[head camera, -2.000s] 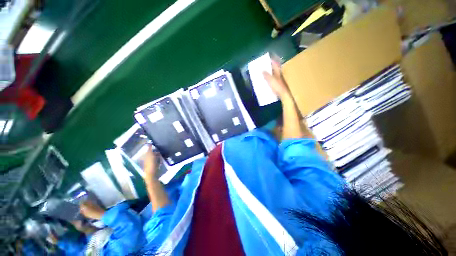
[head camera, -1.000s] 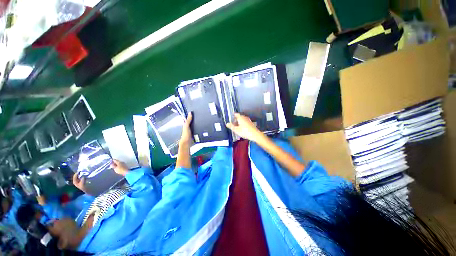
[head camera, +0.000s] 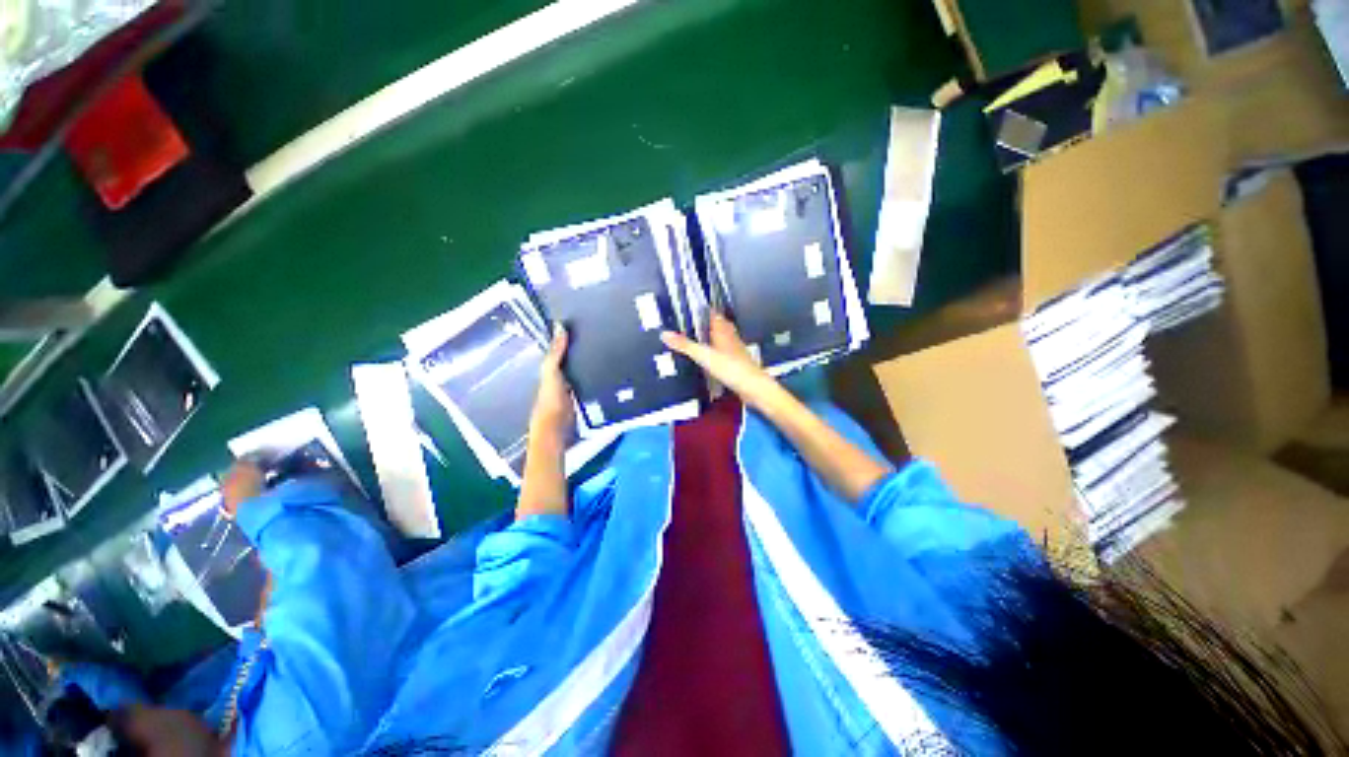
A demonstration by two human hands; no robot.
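Note:
A tablet back cover (head camera: pixel 604 333), matte black with pale adhesive pads, lies inner face up on a stack in front of me. My left hand (head camera: pixel 552 396) holds its left edge. My right hand (head camera: pixel 718 360) is at its right edge, with fingers at the gap between the two stacks. A second black cover (head camera: pixel 772 281) with pads tops the right stack, above white separator sheets. Part of its lower left corner is hidden by my right hand.
Another cover (head camera: pixel 488 370) on white sheets lies to the left, beside a white strip (head camera: pixel 394 451). A release liner strip (head camera: pixel 904 207) lies right of the stacks. An open carton (head camera: pixel 1117 222) with rows of sheets stands at the right. A co-worker's blue sleeve (head camera: pixel 318 577) is at the left.
My right hand has come back from the white piece at the right to the covers. The two stacks now stand further apart at the top. The co-worker's arm has moved.

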